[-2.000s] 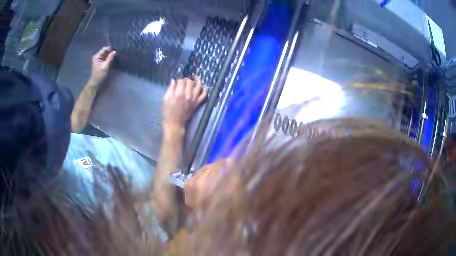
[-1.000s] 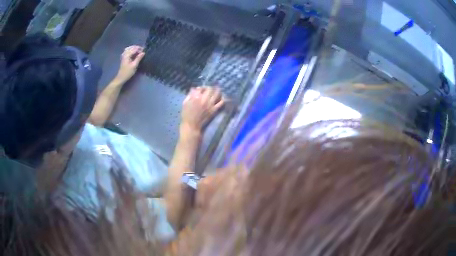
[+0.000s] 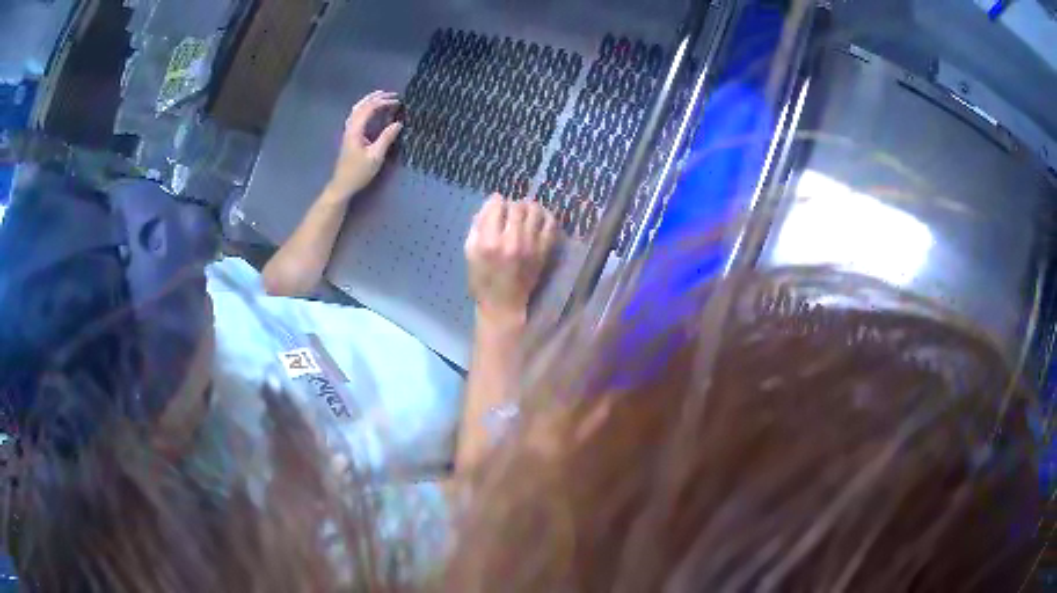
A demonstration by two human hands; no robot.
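Observation:
Neither of my own hands shows. Two blocks of small dark oval parts lie in rows on the silver machine bed (image 3: 406,249), a wide block (image 3: 475,110) and a narrower block (image 3: 603,127) nearer the blue roller (image 3: 707,174). Another person's two bare hands are at the near edge of the blocks: one (image 3: 371,139) at the wide block's left corner with fingers bent, the other (image 3: 510,238) with curled fingers below the gap between the blocks. Whether those fingers hold anything cannot be told.
A person in a dark cap (image 3: 162,255) and light blue shirt (image 3: 348,371) leans in at left. Brown hair (image 3: 742,463) covers the lower right. Chrome bars (image 3: 771,151) flank the roller. Beyond it a second metal surface (image 3: 974,174) has strong glare and a partly hidden row of dark parts.
The view has shifted, so the bed, the roller and the other person appear further right. The other person's hands stay near the same edge of the blocks, the nearer one now more curled.

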